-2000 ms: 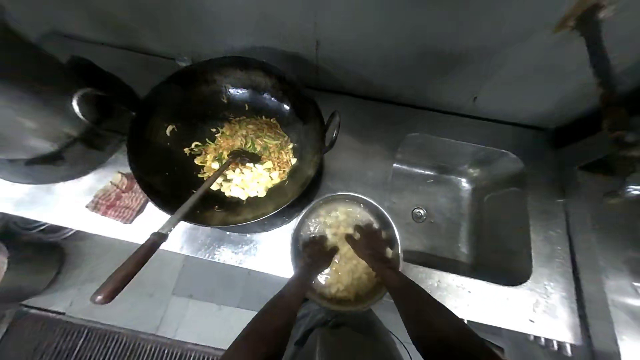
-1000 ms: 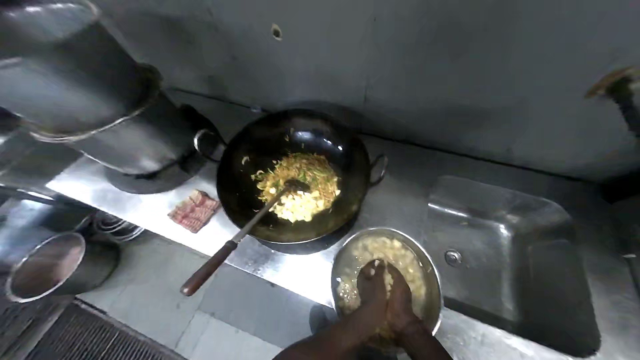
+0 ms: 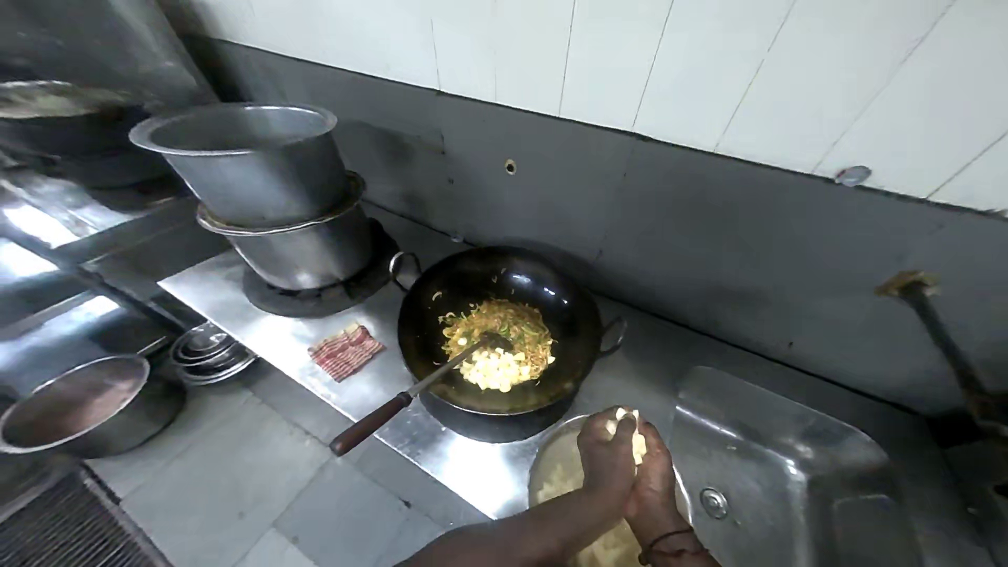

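Note:
My left hand (image 3: 608,457) and my right hand (image 3: 655,480) are cupped together above the steel bowl (image 3: 543,449), holding pale cubes (image 3: 632,433), possibly paneer. More pale pieces lie in cloudy liquid in the bowl, partly hidden by my arms. Just beyond the bowl, a black wok (image 3: 575,315) holds browned shredded food with green bits (image 3: 504,319) and a heap of pale cubes (image 3: 494,369). A wooden-handled ladle (image 3: 374,424) rests in the wok, its handle over the near counter edge.
A steel sink (image 3: 772,472) lies right of the bowl. Left of the wok are a folded checked cloth (image 3: 346,352) and two stacked metal pots (image 3: 260,181) on a burner. A large pot (image 3: 87,405) and stacked steel plates (image 3: 209,350) stand lower left. A pipe (image 3: 941,335) juts at right.
My hands were spread in the bowl, then came together there; now they are raised over it with pale cubes between them. The view has shifted to show more wall and the pots at left.

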